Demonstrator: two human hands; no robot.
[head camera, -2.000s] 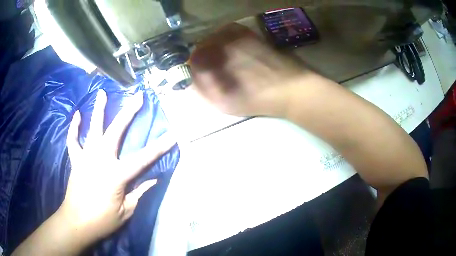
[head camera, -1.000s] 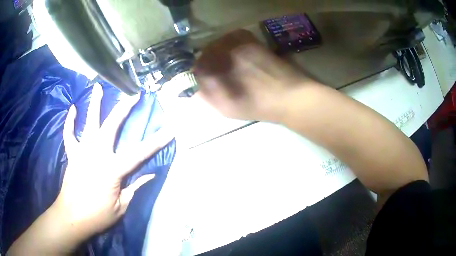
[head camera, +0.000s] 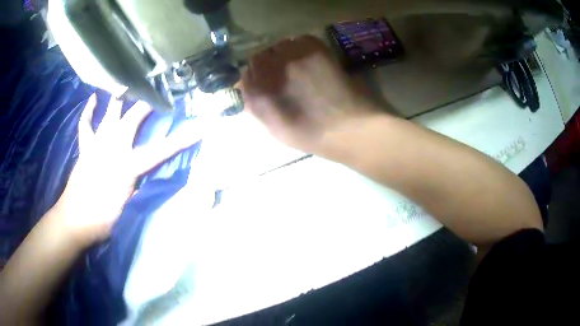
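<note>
The shiny dark blue garment panel (head camera: 95, 267) lies at the left and runs up to the needle area of the sewing machine (head camera: 172, 32). My left hand (head camera: 105, 165) lies flat on the panel, fingers spread, its fingertips just short of the machine head. My right hand (head camera: 292, 89) is curled beside the small ribbed pale knob (head camera: 230, 102), right of the needle area; its fingers are hidden behind the hand, so I cannot tell what they touch. The presser foot area is washed out by bright light.
A mobile phone (head camera: 365, 42) with a lit screen lies on the machine bed behind my right hand. Scissors with black handles (head camera: 521, 84) lie at the far right. The white table (head camera: 318, 223) has a curved front edge. A small dark scrap (head camera: 218, 197) lies on it.
My left hand and the blue panel have moved up and to the left. The panel's edge has drawn away from the table's middle. My right hand stays at nearly the same place.
</note>
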